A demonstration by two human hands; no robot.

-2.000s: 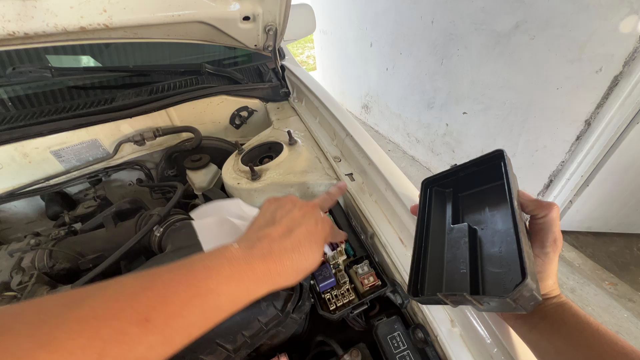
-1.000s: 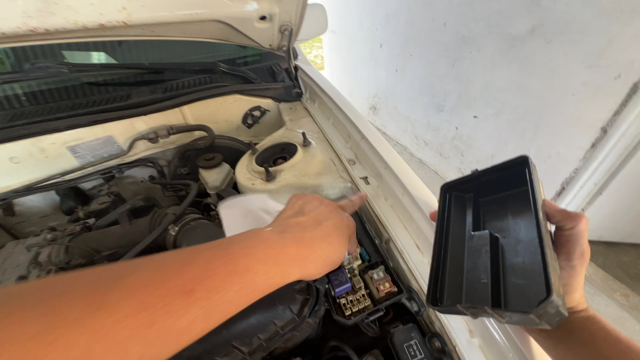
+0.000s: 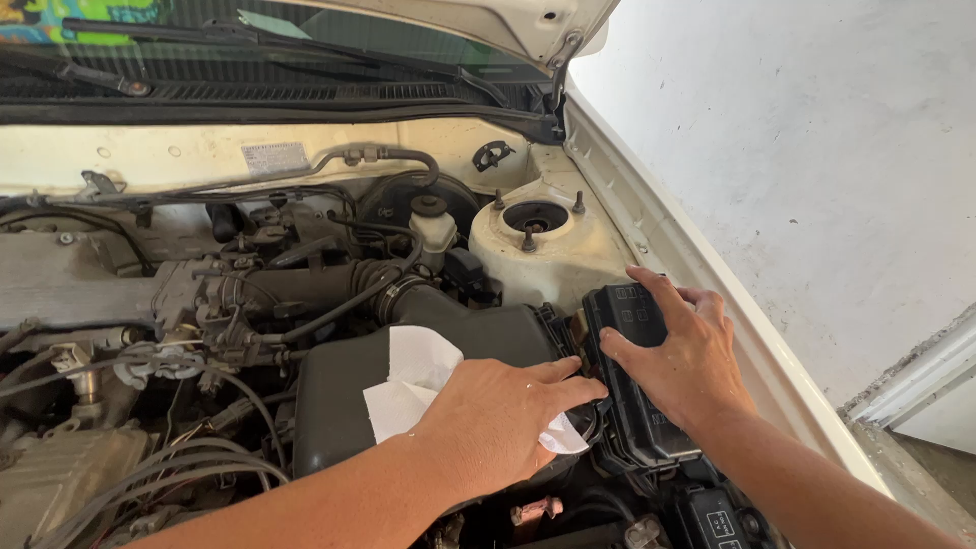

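Observation:
The black plastic fuse box cover [image 3: 627, 324] sits over the fuse box beside the fender, hiding the fuses. My right hand [image 3: 682, 351] rests on this cover, fingers spread over its upper end and fender side. My left hand [image 3: 511, 415] holds a crumpled white paper towel [image 3: 423, 358], which sticks out on both sides of the hand. Its extended fingers reach the cover's engine side; whether they press on it cannot be told. Under the left hand and towel lies the black air filter housing [image 3: 335, 389].
The strut tower [image 3: 488, 244] with upright studs stands behind the cover. A brake fluid reservoir [image 3: 433, 232] is left of it. Nearer me sits a smaller black relay box [image 3: 705, 515]. The white fender [image 3: 732, 305] runs along the right, and the raised hood [image 3: 488, 19] hangs above.
The cover, earlier held upside down by my right hand over the fender, now sits on the fuse box. My left hand has moved from pointing above the fuses to the box's engine side.

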